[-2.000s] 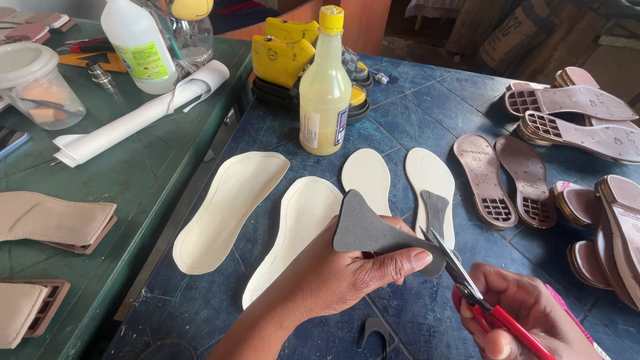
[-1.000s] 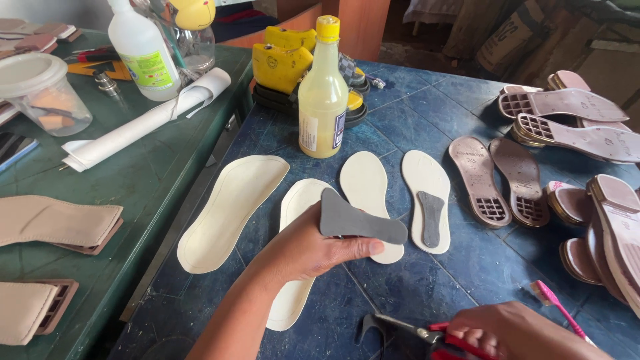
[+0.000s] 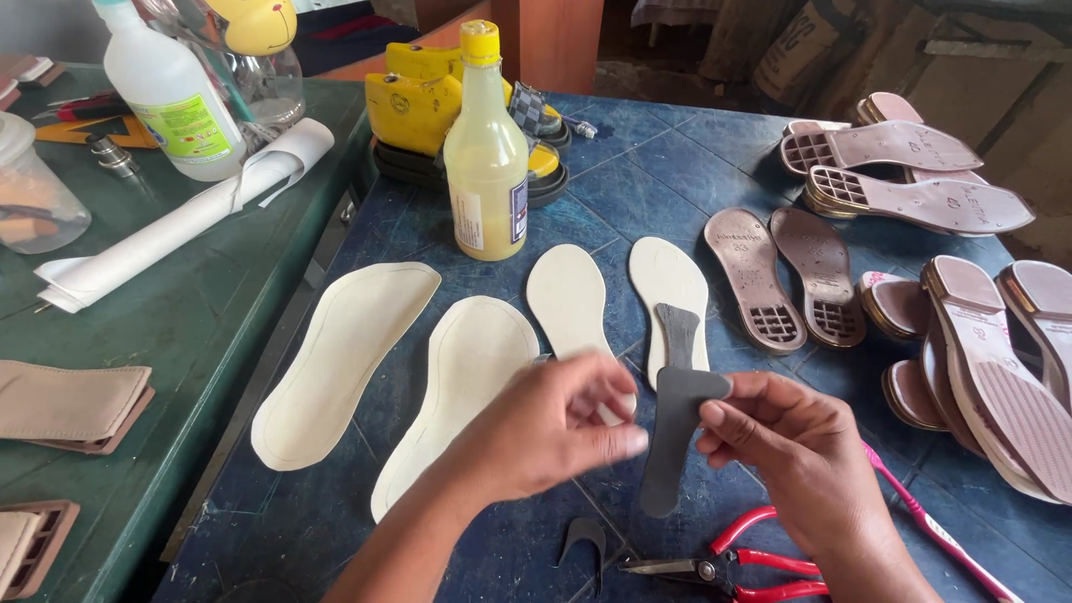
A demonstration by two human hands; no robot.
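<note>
My right hand (image 3: 783, 444) pinches a dark grey shank-shaped piece (image 3: 670, 448) by its wider upper end. Just left of it, my left hand (image 3: 544, 427) holds nothing, its fingers apart and slightly blurred. Red-handled snips (image 3: 708, 571) lie on the blue table beneath my right hand, with a curved grey offcut (image 3: 582, 536) to their left. Behind the hands are two small cream insoles (image 3: 567, 289), (image 3: 667, 268); a grey shank piece (image 3: 680, 335) rests on the right one. Two larger cream sole-shaped pieces (image 3: 347, 352), (image 3: 473, 352) lie farther left, the second partly behind my left hand.
A bottle of yellowish liquid (image 3: 486, 167) stands before yellow shoe lasts (image 3: 410, 105). Shoe soles (image 3: 741, 268) and stacked soles (image 3: 963, 343) occupy the right side, near a pink toothbrush (image 3: 938, 532). On the green table (image 3: 209, 335) are rolled paper (image 3: 193, 218) and a white bottle (image 3: 172, 92).
My right hand has put the red-handled snips down on the table and now holds the grey piece. My left hand, which held that piece before, has let go of it.
</note>
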